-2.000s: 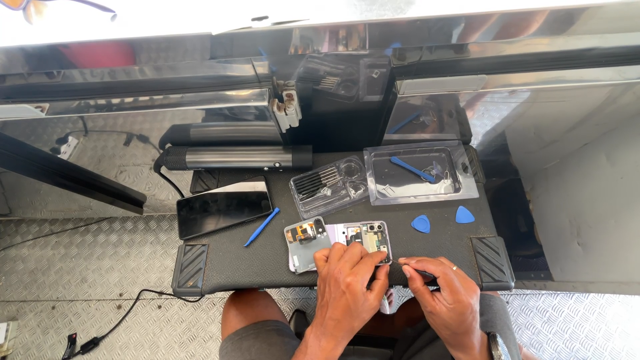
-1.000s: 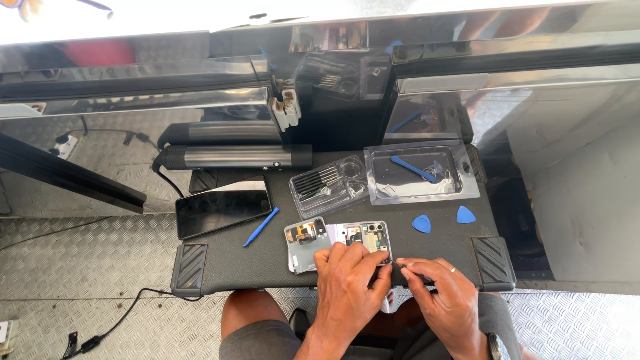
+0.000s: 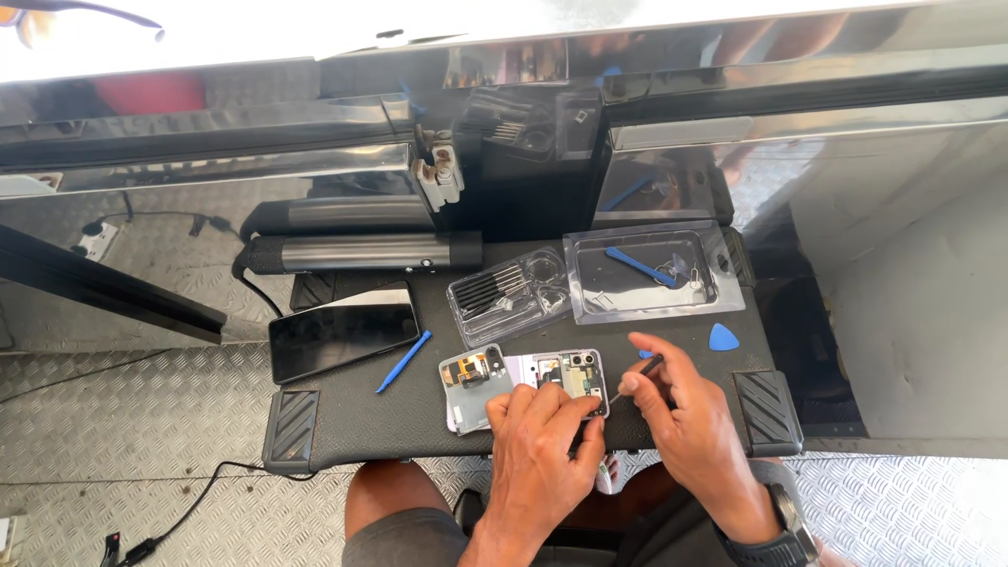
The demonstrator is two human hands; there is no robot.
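An opened smartphone with bare circuit boards and two camera lenses lies on the black padded case. My left hand rests over its lower part, fingers at the edge. My right hand holds a small black-handled screwdriver between thumb and fingers, its thin shaft pointing down toward the phone's lower right corner. Whether the tip touches cannot be told. Left of the boards lies a detached phone back panel. Beyond the phone, a clear plastic tray holds several screwdrivers. One blue opening pick lies to the right; another is mostly hidden behind my right fingers.
A black-screened phone and a blue plastic pry tool lie left. A corded metallic cylindrical device stretches along the back. A clear blister pack contains another blue tool. Polished metal panels rise behind the case.
My right hand has lifted and shifted away to the right from the phone, its fingers more spread around the screwdriver. It now covers much of one blue pick. My left hand stays at the phone.
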